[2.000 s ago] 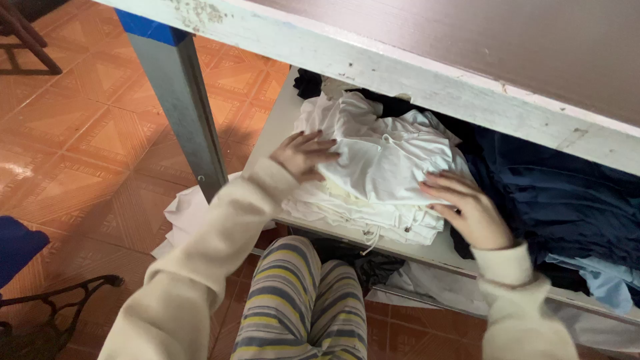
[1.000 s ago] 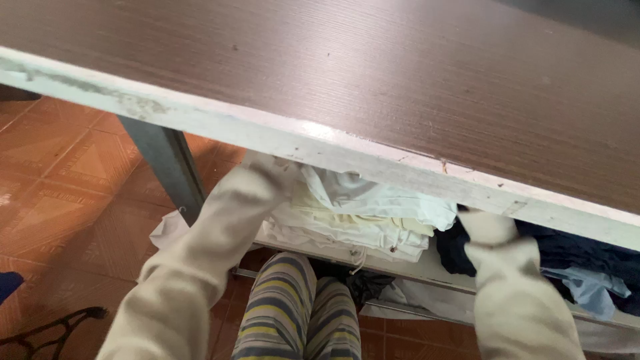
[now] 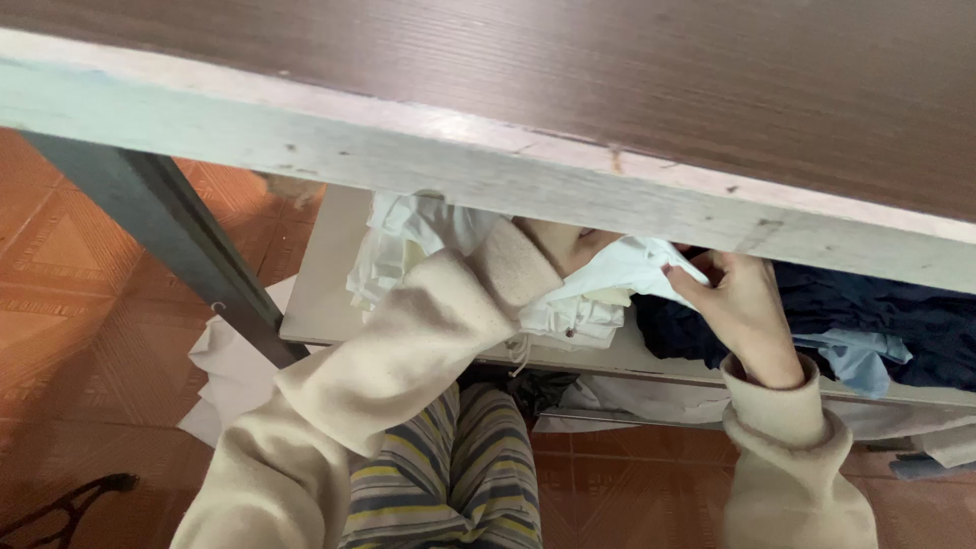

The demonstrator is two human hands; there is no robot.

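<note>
Under the tabletop, a stack of white and cream cloth pieces [image 3: 579, 316] lies on a shelf, with a drawstring hanging over its front edge. My right hand [image 3: 736, 297] pinches the edge of a white cloth piece [image 3: 648, 263] between thumb and fingers, at the right end of the stack. My left hand [image 3: 568, 240] reaches across the stack to the same cloth. The table edge hides its fingers, so its grip does not show. Dark navy fabric [image 3: 862, 309] lies right of the stack, with a light blue cloth [image 3: 862, 358] at its front.
The brown tabletop [image 3: 610, 91] with its worn pale edge overhangs the shelf [image 3: 324, 290]. A metal table leg [image 3: 175, 236] stands at the left, with white fabric [image 3: 232, 374] behind it near the floor. Pale fabric [image 3: 648, 396] and a black plastic bag [image 3: 541, 389] lie below the shelf.
My left hand has moved right, from the stack's left side across it. My right hand has closed on the white cloth's edge. The view has shifted, and the tabletop covers more of the stack.
</note>
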